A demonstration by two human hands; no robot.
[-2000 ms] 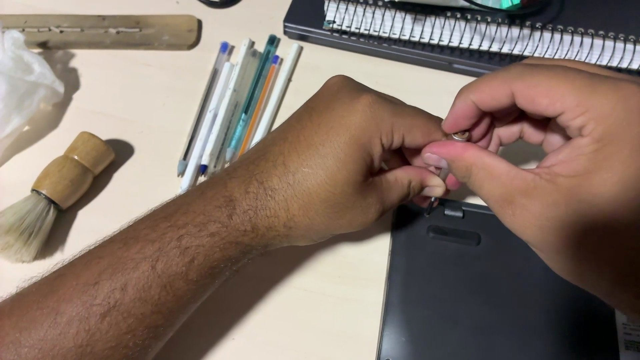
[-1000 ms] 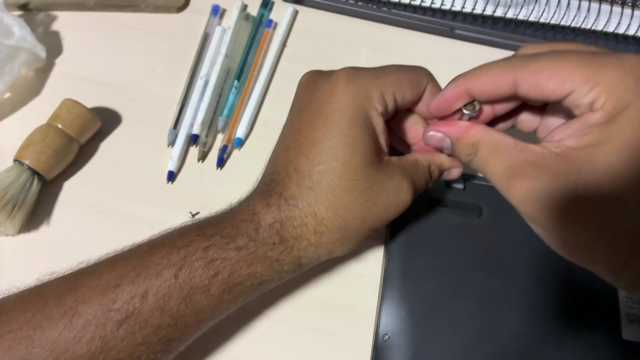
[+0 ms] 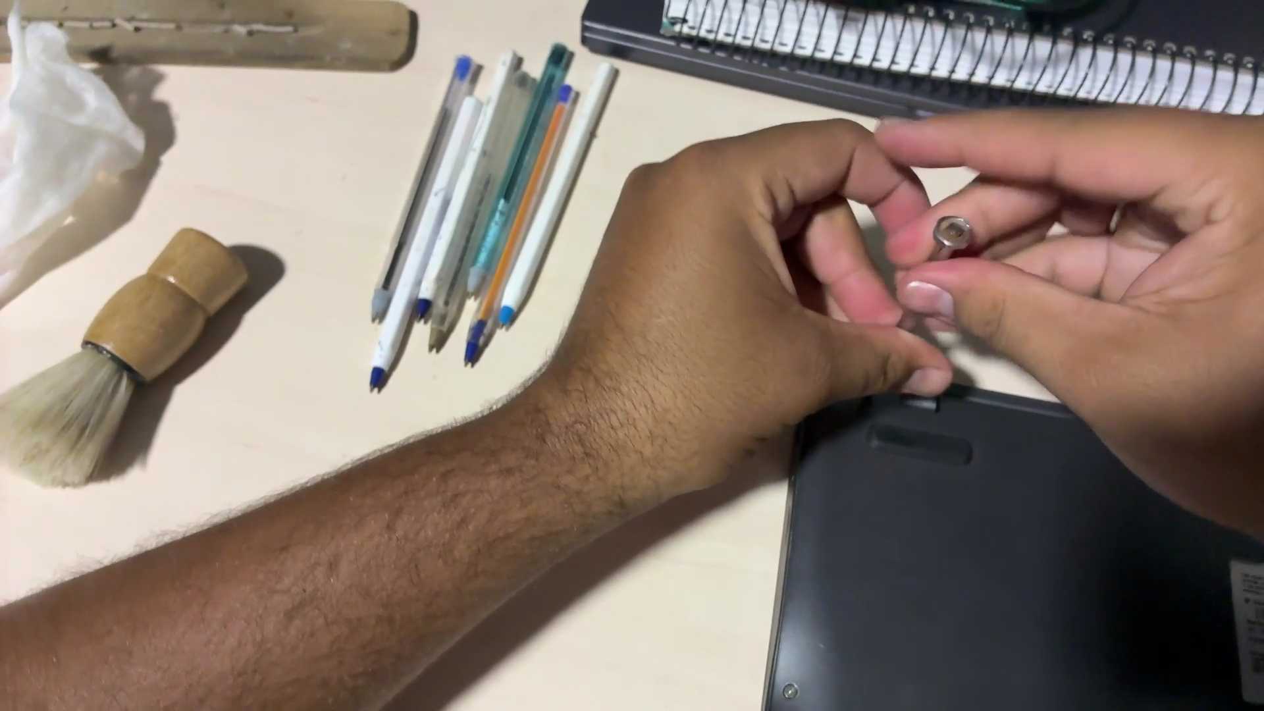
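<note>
My right hand (image 3: 1096, 267) pinches a small round metal piece (image 3: 952, 235) between thumb and fingers, its ringed end facing up; the rest of it is hidden. Against it on the left is my left hand (image 3: 731, 286), its fingers curled and its thumb apart from them. Whether anything lies inside its curl I cannot tell. Both hands hover over the top left corner of a dark laptop (image 3: 948, 573), which lies underside up with a rubber foot (image 3: 920, 444) near that corner.
Several pens (image 3: 494, 207) lie side by side left of my hands. A wooden-handled brush (image 3: 148, 326), a white plastic bag (image 3: 59, 148) and a worn ruler-like strip (image 3: 217, 35) are at the left. Behind my hands, a spiral notebook (image 3: 849, 39) rests on a dark flat object (image 3: 731, 84).
My right fingers have spread, and the metal piece shows more plainly above the thumb. My left thumb and index finger have moved apart.
</note>
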